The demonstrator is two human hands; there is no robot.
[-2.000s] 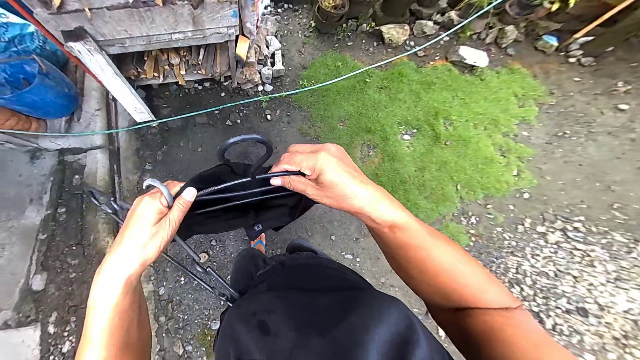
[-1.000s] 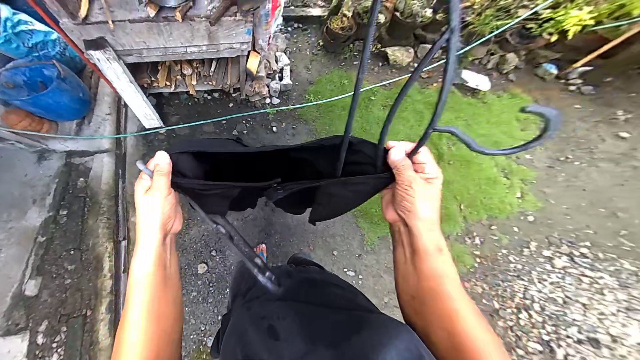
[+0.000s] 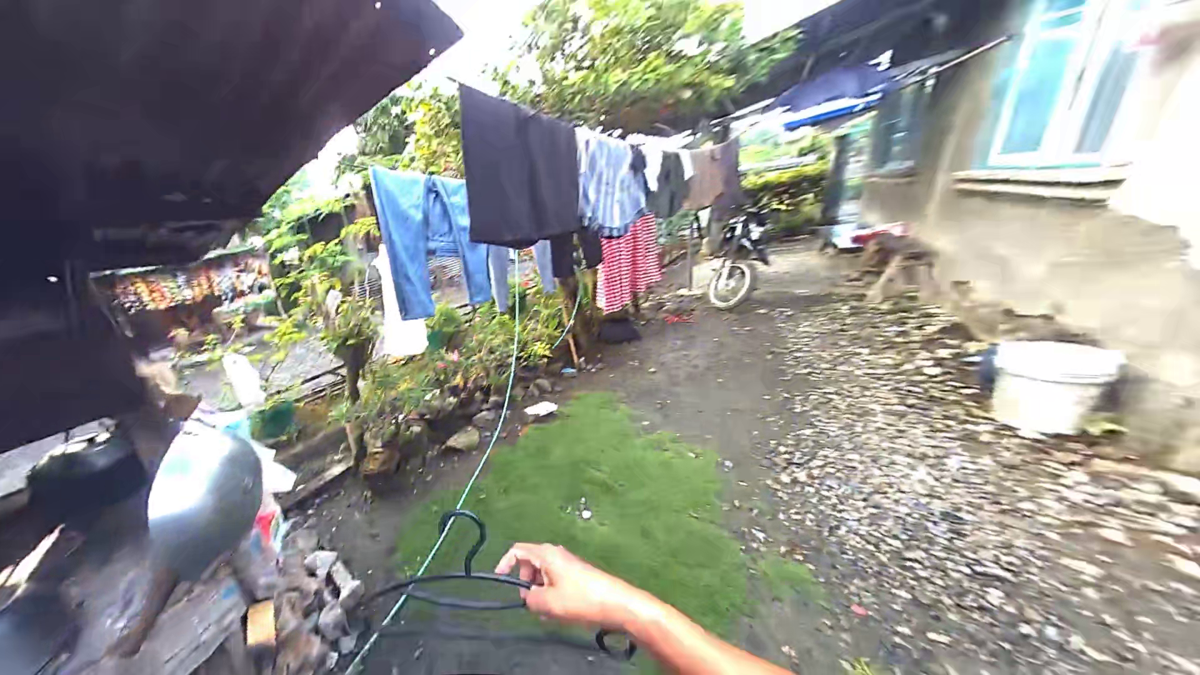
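My right hand (image 3: 567,586), reaching in from the bottom, is closed on the end of a black clothes hanger (image 3: 459,591). The hanger's hook points up, near a thin green line (image 3: 502,412) that runs down across the yard. Below the hand, at the bottom edge, a second black hook (image 3: 616,645) shows; what it belongs to is cut off. My left hand is out of the frame. Farther ahead, blue jeans (image 3: 408,234), a large dark garment (image 3: 520,169), a striped shirt (image 3: 611,183) and a red-and-white striped cloth (image 3: 630,262) hang on lines.
A low dark roof (image 3: 187,122) juts in at upper left. Below it stand a metal pot (image 3: 204,497) and stones (image 3: 333,600). Grass (image 3: 600,506) and gravel (image 3: 891,450) cover the ground. A white bucket (image 3: 1055,384) is by the house wall; a motorcycle (image 3: 736,262) stands farther back.
The view has swung up to the yard and hanging laundry. Both hands were on the black garment and hangers before; now only my right hand shows, holding a hanger.
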